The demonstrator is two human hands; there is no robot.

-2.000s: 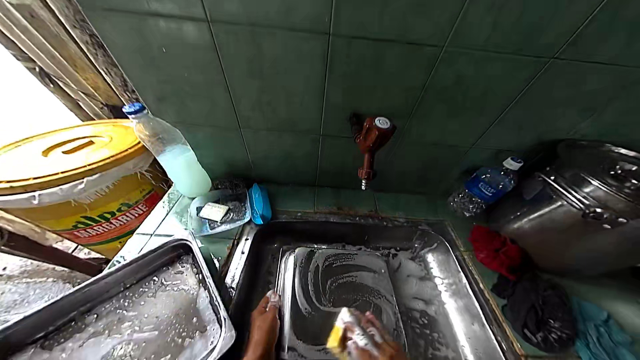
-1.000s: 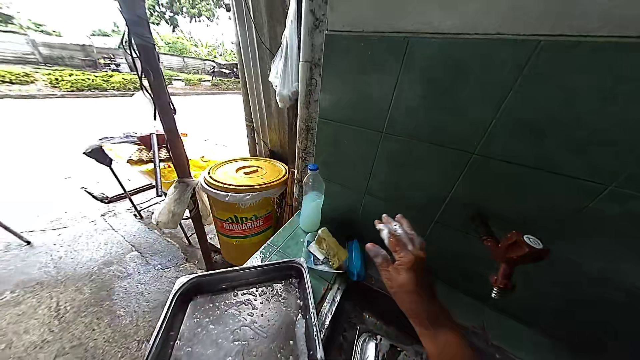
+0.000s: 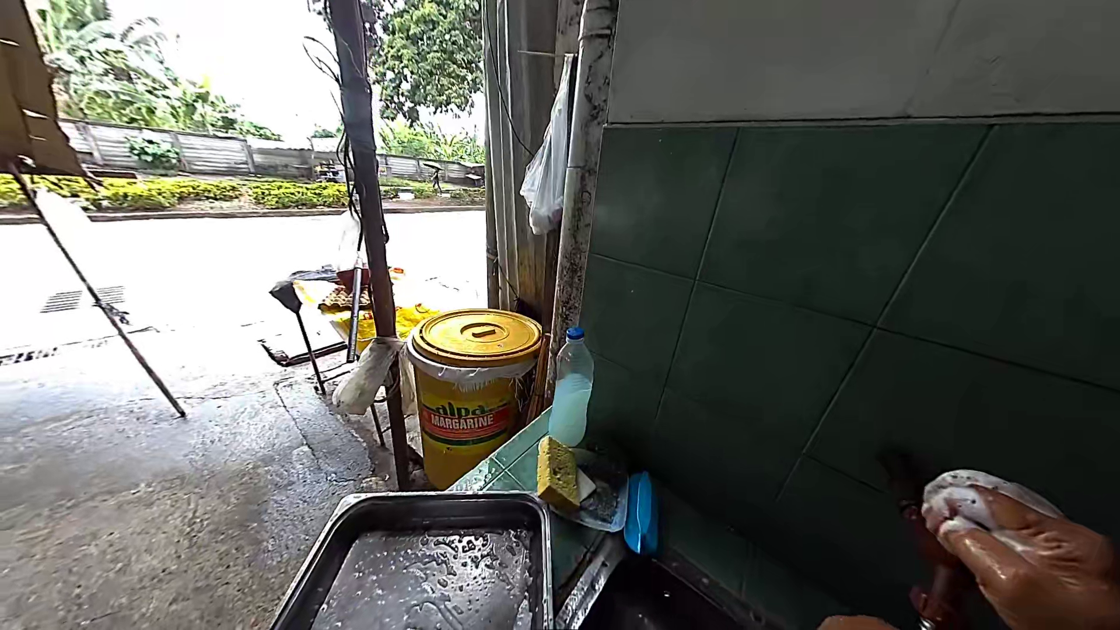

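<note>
My right hand (image 3: 1032, 542), coated with white foam, is closed over the handle area of a red-brown wall faucet (image 3: 941, 591); its fingers hide the handle. A small piece of my left hand (image 3: 857, 623) shows at the bottom edge, with its fingers out of view. Below the faucet lies the dark metal sink (image 3: 665, 599). Left of it is a wet metal tray (image 3: 429, 577) with water drops. A yellow sponge (image 3: 558, 475) leans on a small clear tub (image 3: 611, 512) by a white piece, perhaps soap, and a blue plastic item (image 3: 641, 514).
A bottle of cloudy liquid (image 3: 570, 398) with a blue cap stands on the green tiled ledge (image 3: 516, 459). Behind it is a yellow margarine bucket (image 3: 464, 420) with its lid on. A dark post (image 3: 372, 219) rises beside the bucket. The green tiled wall (image 3: 787, 236) bounds the right side.
The sponge, in my right hand two seconds ago, now rests at the small tub. My foamy right hand has moved from beside the tub to the faucet. The view has swung up and left.
</note>
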